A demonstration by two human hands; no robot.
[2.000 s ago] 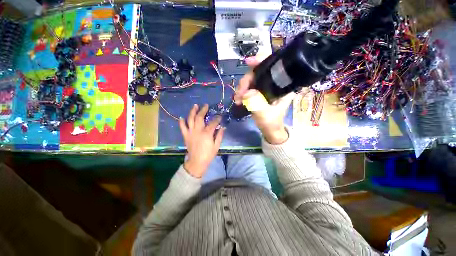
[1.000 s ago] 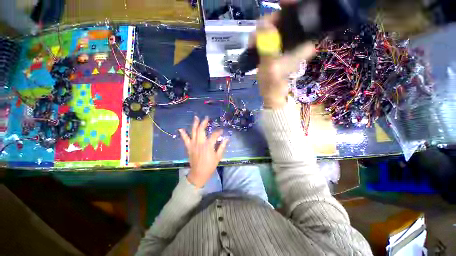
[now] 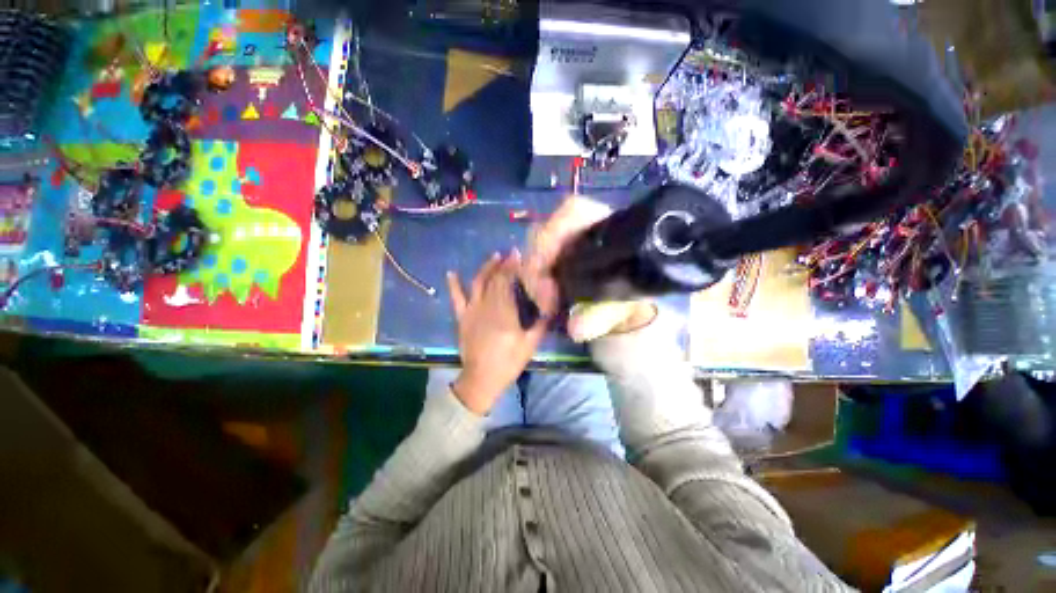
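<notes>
My right hand [image 3: 567, 249] is closed around the black electric screwdriver [image 3: 637, 249], partly hidden behind it. The screwdriver lies tilted, its dark tip end pointing left to my left hand. My left hand [image 3: 496, 324] rests on the dark blue bench surface, fingers spread, touching or just beside the tip. The ring unit under the hands is hidden; only a red lead end [image 3: 519, 216] shows above them. The silver-white screw feeder [image 3: 556, 99] stands beyond my hands.
Wired black rings [image 3: 353, 203] lie left of centre. More rings lie on the patterned mat [image 3: 272, 174]. A clear plastic heap [image 3: 741, 145] lies right of the feeder. A tangle of wired rings [image 3: 926, 249] and ribbed clear plastic [image 3: 1007, 295] are at the right.
The right hand and screwdriver lifted toward the feeder, then came back down and left to my left hand. The ring unit seen near the left fingertips is now covered.
</notes>
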